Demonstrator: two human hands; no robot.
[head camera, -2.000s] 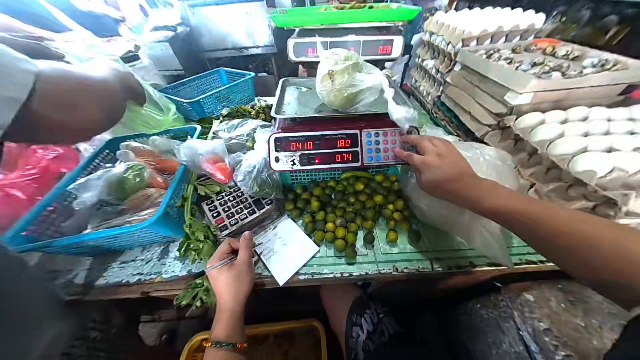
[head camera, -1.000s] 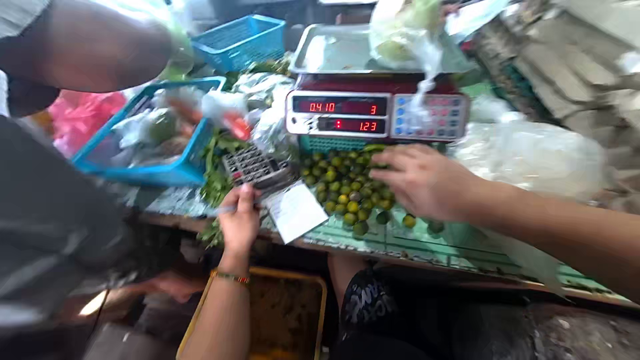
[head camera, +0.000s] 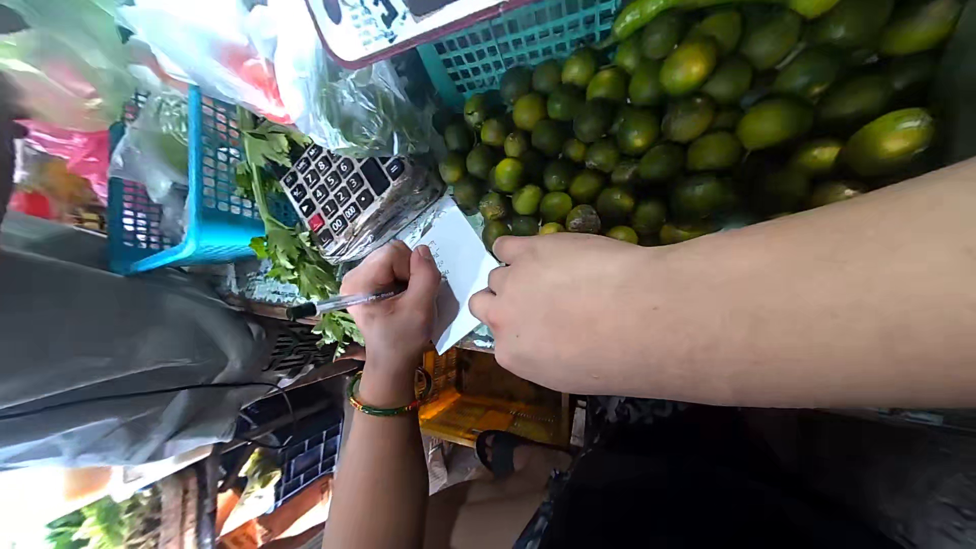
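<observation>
My left hand (head camera: 393, 301) grips a clear ballpoint pen (head camera: 343, 301) with a dark end, and its fingers rest at the left edge of a white paper pad (head camera: 457, 274) that bears handwriting. My right hand (head camera: 564, 305) touches the pad's right edge, its fingers curled; I cannot tell if it pinches the paper. Just above the pad lies a calculator (head camera: 343, 194) wrapped in clear plastic. A heap of small green citrus fruits (head camera: 602, 145) spreads above my right hand. A beaded bracelet is around my left wrist.
At the left stand a blue plastic basket (head camera: 198, 191) with bagged produce and leafy celery (head camera: 286, 255). The scale's edge (head camera: 381, 30) and a teal basket (head camera: 518, 46) are at the top. A person in grey clothing (head camera: 114, 351) is close at left. A yellow crate (head camera: 488, 412) sits below the table.
My right hand has come down from beside the scale's keypad, past the fruits, to the pad. My left hand still holds the pen. The view has moved much closer and tilted.
</observation>
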